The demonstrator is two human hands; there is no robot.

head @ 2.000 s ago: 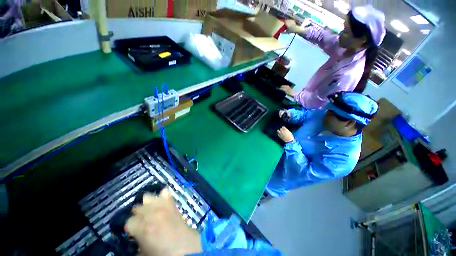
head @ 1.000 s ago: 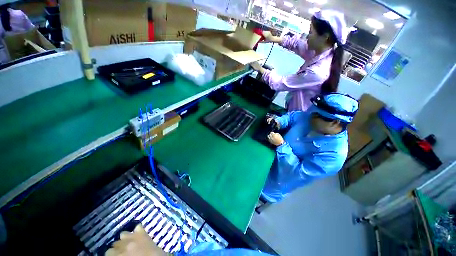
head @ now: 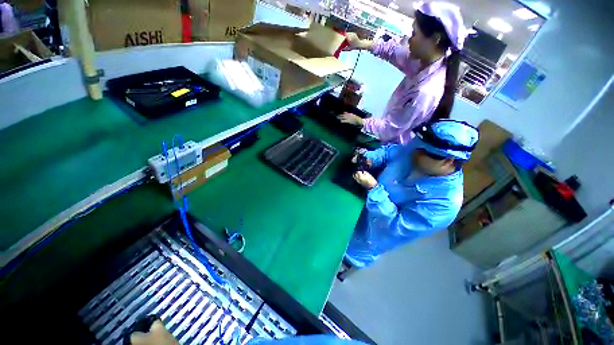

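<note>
Silver-white toothed parts [head: 178, 290] lie in tight slanting rows in a large black tray [head: 232, 256] at the bottom left. My right hand [head: 156, 335] is at the bottom edge over the rows, mostly cut off, with its blue sleeve [head: 306, 340] to the right. Its fingers are closed on a small dark object [head: 140, 327], too blurred to name. My left hand is not in view.
A blue hose [head: 190, 236] runs from a pale fitting [head: 175, 160] across the tray. A ribbed tray [head: 300, 158] lies on the green bench [head: 269, 229]. A person in a blue smock [head: 411, 202] and another in pink [head: 421, 87] are at the right.
My right hand has moved down and left, almost out of the picture, uncovering more rows. The view has shifted. The person in pink has lowered one hand.
</note>
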